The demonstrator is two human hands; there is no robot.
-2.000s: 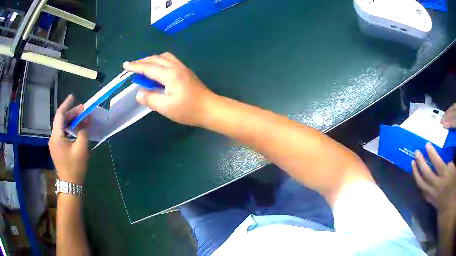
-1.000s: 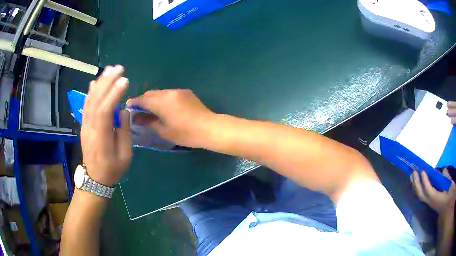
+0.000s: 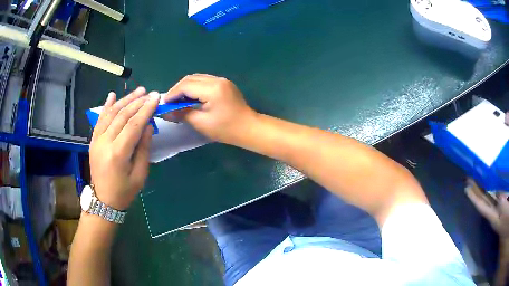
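Note:
A blue and white folding carton [image 3: 176, 137] is held over the left end of the dark green bench [image 3: 312, 72]. Its white panel hangs toward me and a blue flap points right. My left hand [image 3: 123, 142], with a wristwatch, lies flat along the carton's left side, fingers extended and close together, covering much of it. My right hand [image 3: 215, 106] pinches the blue flap and upper edge at the right. The inside of the carton is mostly hidden.
A blue and white box [image 3: 229, 11] lies at the far side. A glossy white rounded part [image 3: 451, 23] sits at the far right. Cream shelf legs [image 3: 83, 56] stand far left. At the right edge another person's hand [image 3: 485, 205] holds a carton [image 3: 481, 134].
The carton has turned and its blue flap now points right under my right hand. My right hand has risen slightly. The neighbour's carton has shifted.

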